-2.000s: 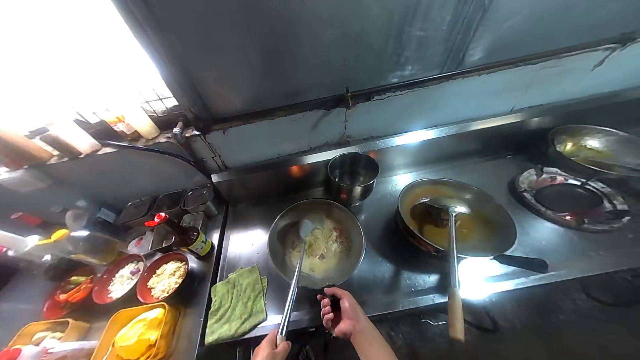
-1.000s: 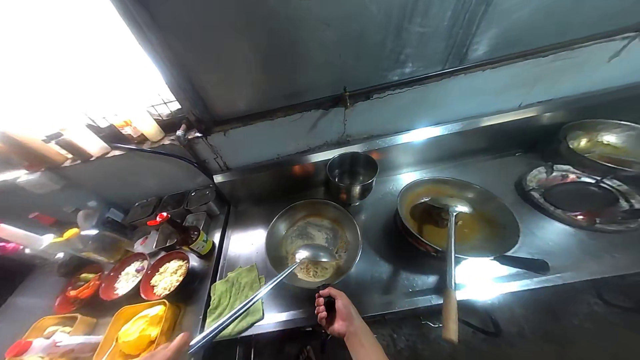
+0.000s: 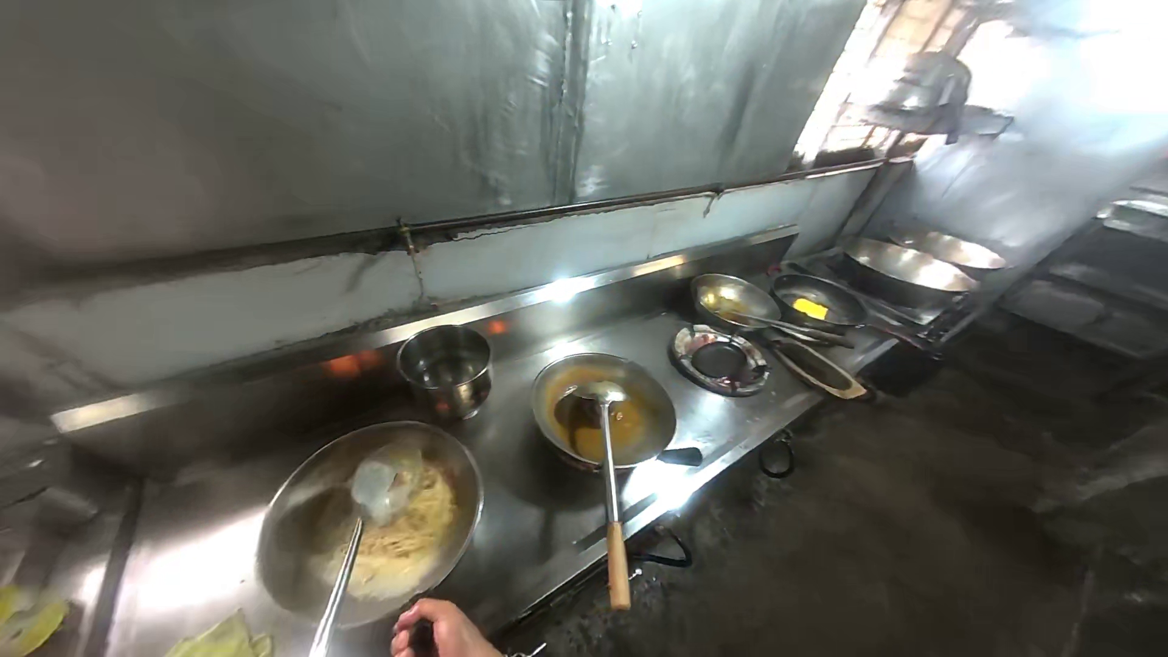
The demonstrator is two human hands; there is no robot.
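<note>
A steel wok (image 3: pixel 310 474) with pale, creamy shredded food (image 3: pixel 406 538) in it stands at the lower left of the head view. The bowl of a long-handled metal ladle (image 3: pixel 376 493) is in the wok, and its handle runs down out of the frame. My left hand is outside the frame. At the wok's near rim, my right hand (image 3: pixel 438 630) is closed around a dark handle, partly cut off by the bottom edge. A second pan (image 3: pixel 652 383) with brownish liquid stands to the right, with a wooden-handled ladle (image 3: pixel 611 484) lying across it.
A steel pot (image 3: pixel 445 370) stands behind the two pans. Farther right are a burner ring (image 3: pixel 721 360), a pan with oily contents (image 3: pixel 735 301), a black frying pan (image 3: pixel 812 301) holding something yellow, and large woks (image 3: pixel 908 265). A green cloth (image 3: pixel 224 639) lies at the lower left.
The view has swung right, showing more pans. The ladle bowl has moved from the near part of the wok toward its middle. My left hand has left the view.
</note>
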